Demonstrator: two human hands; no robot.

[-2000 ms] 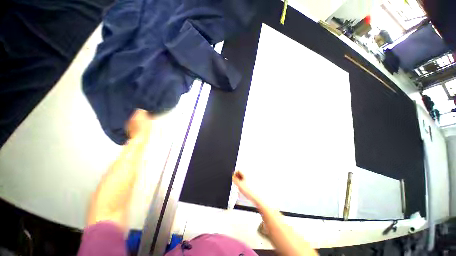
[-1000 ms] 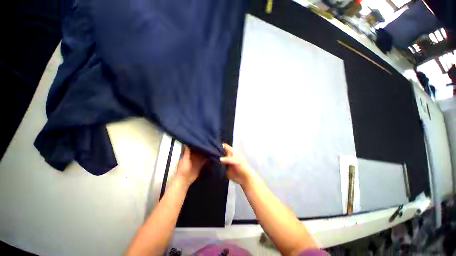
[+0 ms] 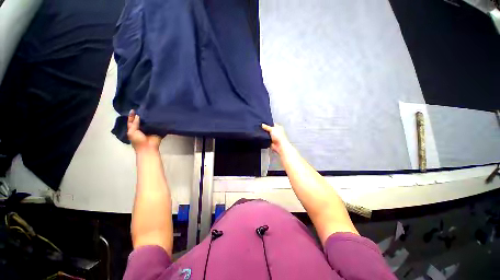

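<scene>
A navy fabric ply (image 3: 186, 71) hangs and wrinkles across the table, its near edge pulled nearly straight between my hands. My left hand (image 3: 140, 135) holds its near left corner, fingers partly behind the cloth. My right hand (image 3: 274, 135) pinches its near right corner, beside the pale sheet (image 3: 340, 82). The ply covers most of the silver cutter rail (image 3: 207, 175), whose near end shows below the cloth. Dark cloth (image 3: 237, 157) lies between the rail and the pale sheet.
More dark fabric (image 3: 49, 93) lies at the left. A mottled weight bar (image 3: 421, 141) rests on pale sheet at the right; another mottled bar (image 3: 357, 209) is at the table edge (image 3: 384, 188). Blue blocks (image 3: 183, 212) flank the rail end. Pale scraps (image 3: 395, 246) lie on the dark floor.
My left hand has moved left, away from my right hand, and the ply's near edge is now stretched between them. Earlier the ply was bunched. The view has turned more downward.
</scene>
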